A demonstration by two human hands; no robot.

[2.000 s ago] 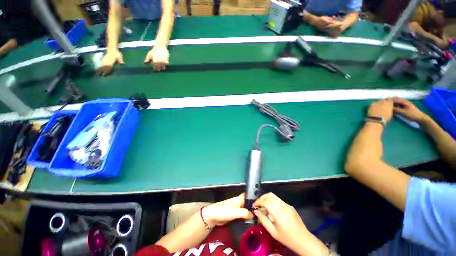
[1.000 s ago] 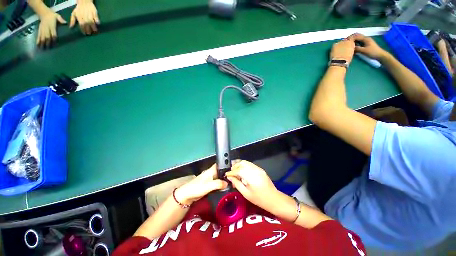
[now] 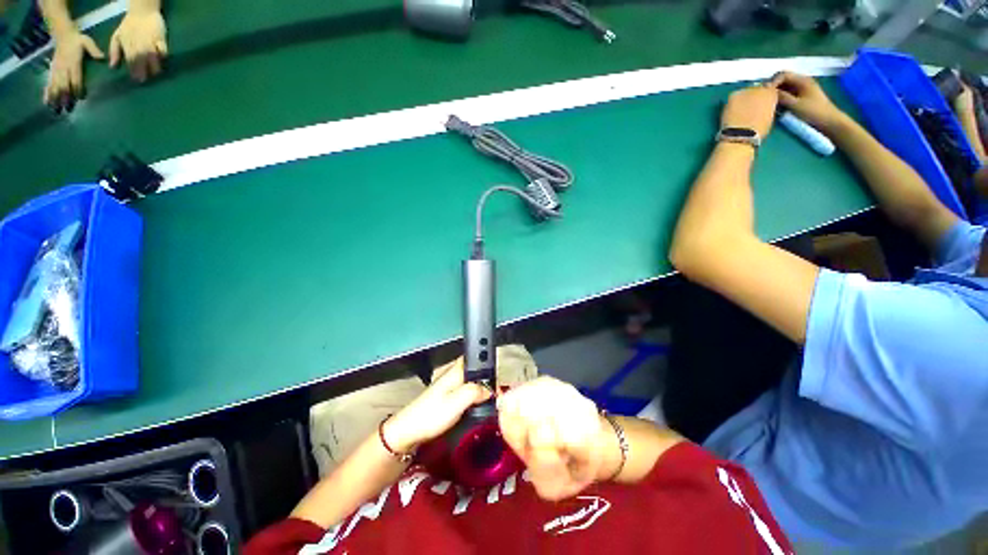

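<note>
A hair dryer lies with its silver-grey handle shell point(image 3: 479, 309) over the table's near edge and its dryer head with a pink ring point(image 3: 484, 453) at my chest. The shell has two dark buttons. My left hand point(image 3: 446, 405) holds the dryer at the neck, just below the shell, where a dark part shows. My right hand point(image 3: 555, 434) is raised beside the neck with its fingers curled; whether it holds something small is hidden. The grey power cord point(image 3: 515, 154) runs from the handle's far end and lies bundled on the green table.
Blue parts bin point(image 3: 114, 293) with a clear bag stands at left, black clips point(image 3: 132, 177) beside it. A black crate point(image 3: 222, 464) with dryers is lower left. A neighbour's arms point(image 3: 728, 233) rest at right by another blue bin point(image 3: 905, 136). A dryer head point(image 3: 439, 15) lies beyond the white strip.
The view has swung left-to-right and down since the first frame. My right hand has come away from the neck and turned, now larger in view. My left hand stays on the neck.
</note>
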